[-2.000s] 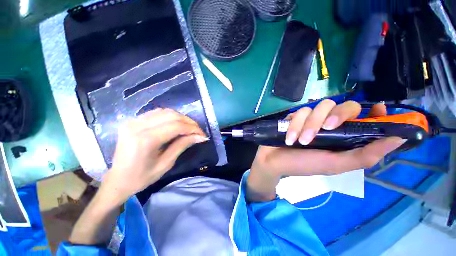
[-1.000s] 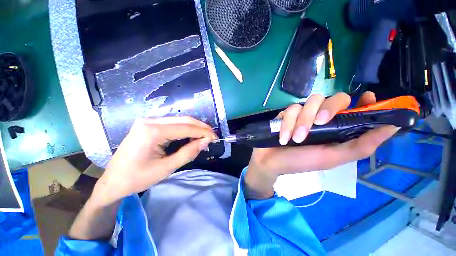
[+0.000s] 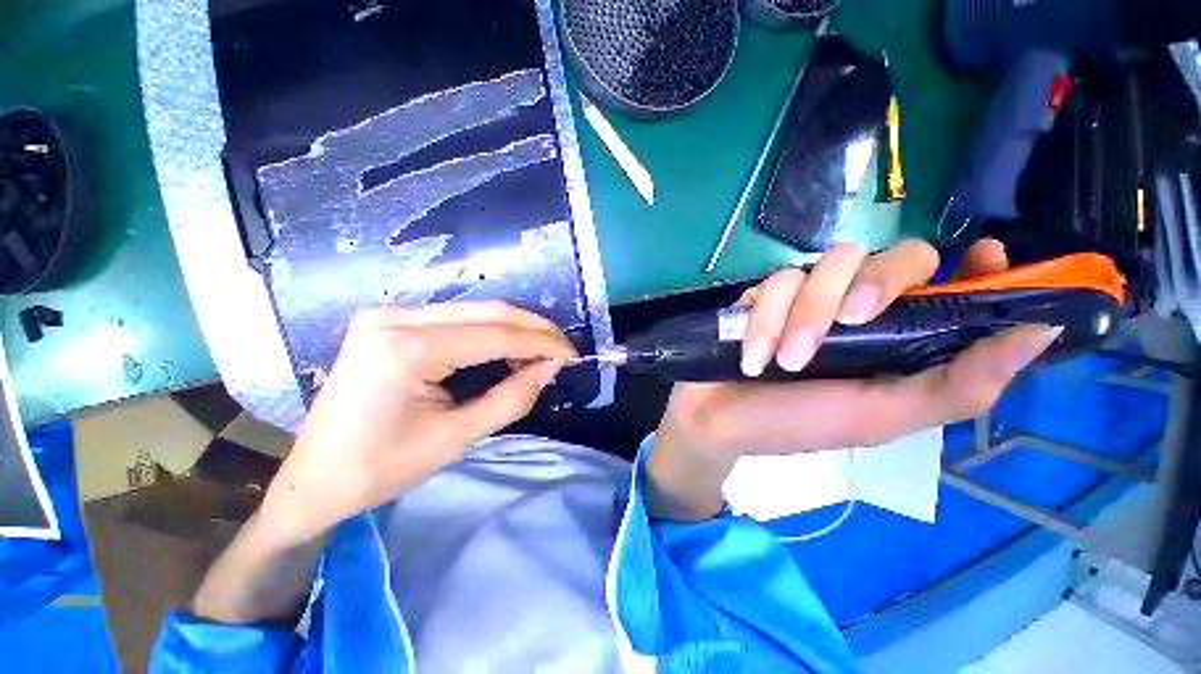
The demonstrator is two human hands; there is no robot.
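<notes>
My right hand (image 3: pixel 823 406) holds the black and orange electric screwdriver (image 3: pixel 942 320) level, with its bit pointing left. My left hand (image 3: pixel 408 395) is over the housing's near right corner. Its thumb and fingertip pinch the tip of the bit; any screw between them is too small to tell. The flat black housing (image 3: pixel 382 66) lies on a silvery-white foam sheet (image 3: pixel 191 198). Cloudy whitish film patches cover part of its dark surface. My left hand hides part of the housing's near end.
Two round mesh-looking dishes (image 3: pixel 652 46), a cream strip (image 3: pixel 616 152), a thin rod (image 3: pixel 757 171), a dark smartphone (image 3: pixel 823 145) and a yellow-handled tool (image 3: pixel 894 148) lie right of the housing. A black tub (image 3: pixel 37 198) is left. A dark pistol-shaped tool (image 3: pixel 1012 138) is at right.
My left fingertips and the bit have come together at the housing's near right edge. The bench, housing and dishes have shifted right and upward in view.
</notes>
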